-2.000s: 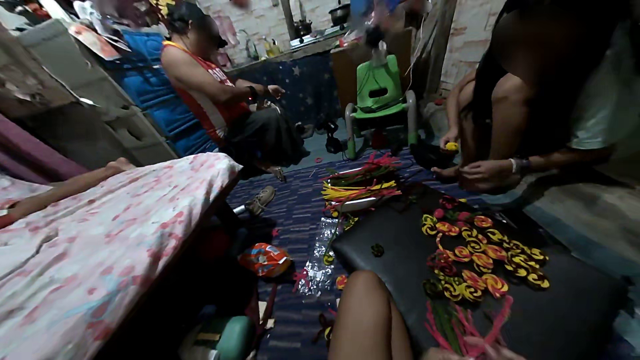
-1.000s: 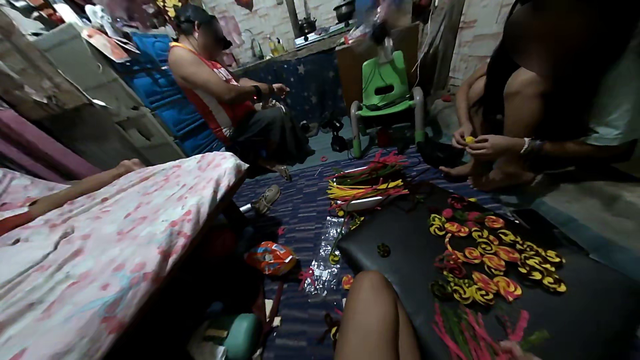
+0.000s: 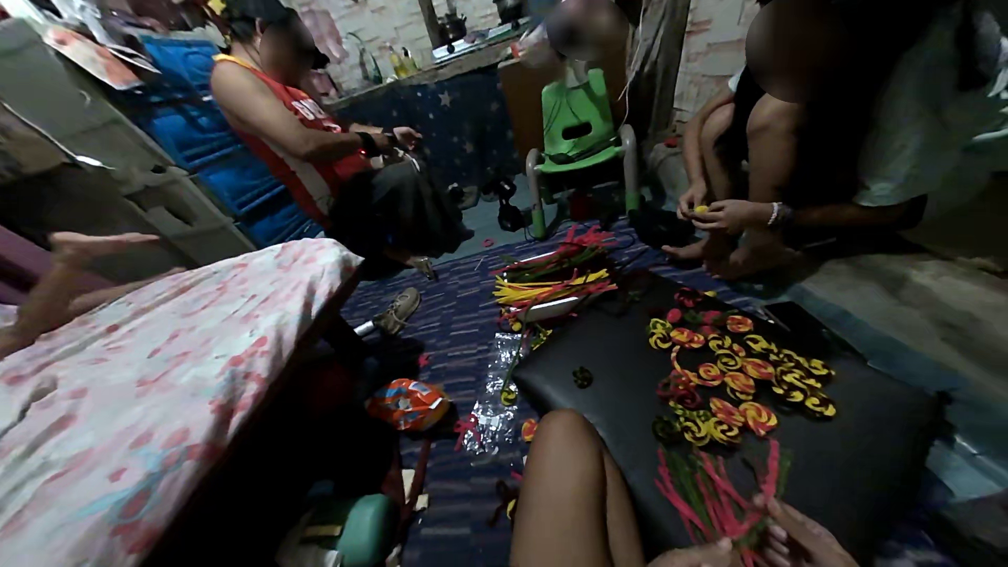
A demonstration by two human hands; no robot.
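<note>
At the bottom edge, my right hand (image 3: 799, 531) pinches pink and green fuzzy strips, probably pipe cleaners, between thumb and fingers. My left hand (image 3: 697, 554) is mostly cut off by the frame; its fingertips touch the lower part of the strips. A loose bunch of pink and green strips (image 3: 713, 492) fans out above both hands on a black cushion (image 3: 850, 472). Farther up the cushion lie several coiled swirl pieces (image 3: 740, 384) in yellow, orange, red and black. A single dark coil (image 3: 582, 377) sits apart on the left.
Yellow, red and green strips (image 3: 555, 287) lie beyond the cushion on a blue mat (image 3: 441, 346). A clear plastic wrapper (image 3: 500, 394) and an orange packet (image 3: 409, 404) are left of my knee. A bed (image 3: 157, 378) borders the left. Two people sit opposite, near a green chair (image 3: 577, 118).
Both my hands show more at the bottom edge than one second ago. The person at right has brought both hands together around a small yellow piece since two seconds ago.
</note>
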